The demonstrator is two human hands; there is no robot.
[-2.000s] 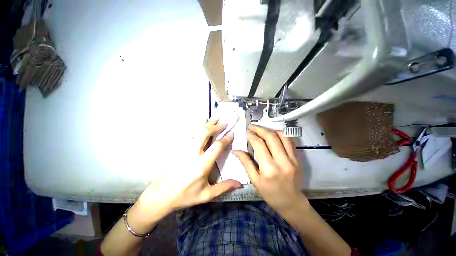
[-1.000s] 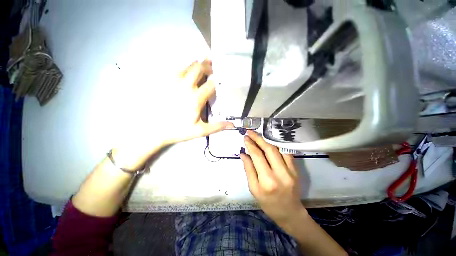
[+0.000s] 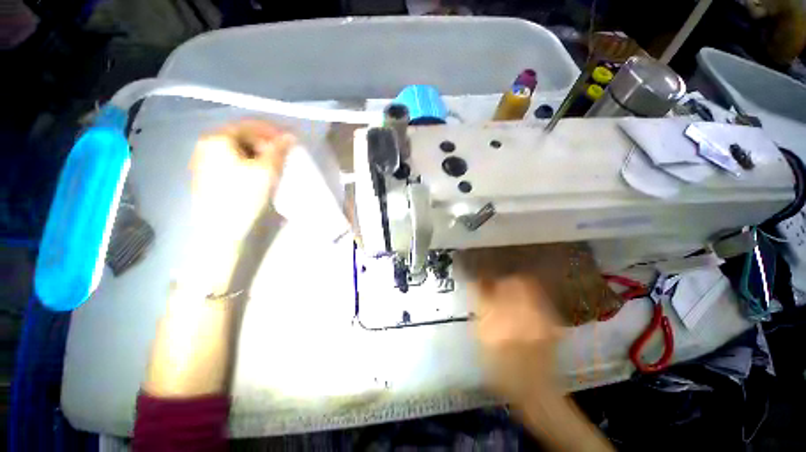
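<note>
My left hand [image 3: 234, 163] is raised left of the machine head, its fingers closed on the upper end of a white piece [image 3: 309, 190], which hangs slanting toward the needle area. My right hand [image 3: 517, 322] is blurred at the left edge of the brown stack [image 3: 570, 278]; its fingertips and any grip are unclear. The sewing machine [image 3: 530, 190] stands in the middle, with its presser foot [image 3: 424, 272] above the needle plate [image 3: 398, 305]. Brown material [image 3: 346, 146] shows partly behind the machine head.
Red-handled scissors [image 3: 652, 344] lie right of the stack, beside white paper [image 3: 698, 296]. A blue lamp [image 3: 84, 216] and a brown bundle [image 3: 131, 240] are at the left. White scraps [image 3: 672, 141] lie on the machine arm. Thread cones [image 3: 517, 95] stand behind.
The view has tilted up to show the whole machine. My left hand has moved up and left from the needle area with the white piece. My right hand has moved right to the brown stack.
</note>
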